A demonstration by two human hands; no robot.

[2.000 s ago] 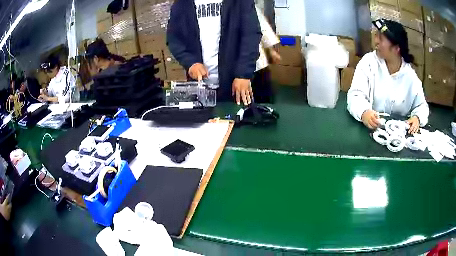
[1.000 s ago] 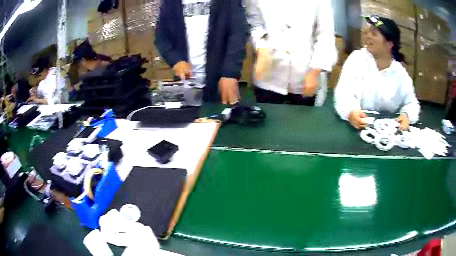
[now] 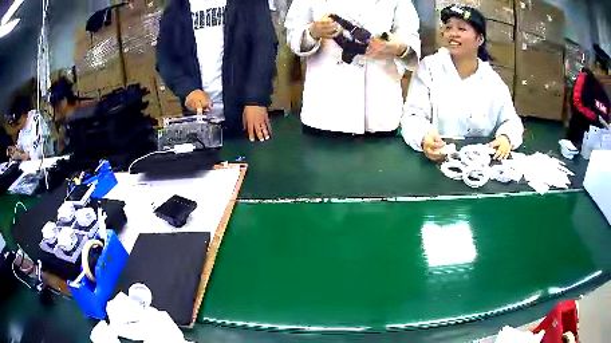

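Neither of my hands is in the picture. A black square touch-panel unit [image 3: 175,210] lies on the white sheet [image 3: 137,194] at the left. A black mat [image 3: 167,271] lies nearer to me on the same board. A blue tape dispenser [image 3: 107,271] with a pale roll stands at the mat's left. Behind it, a black fixture holds several white round-topped pieces [image 3: 68,231]. A white bottle-like object with a round pale top [image 3: 139,295] is at the bottom left, beside white crumpled-looking shapes.
A green conveyor belt [image 3: 321,261] runs across the front. Across it, one person handles white rings [image 3: 476,175] beside white paper pieces [image 3: 542,171]; another holds a black object [image 3: 352,40]; a third touches a clear-cased fixture [image 3: 191,134]. A red dispenser [image 3: 561,327] stands at bottom right.
The view has turned right, so the board has shifted left and more of the red dispenser shows. The person in white now holds up a black object; the one beside the clear fixture stays there.
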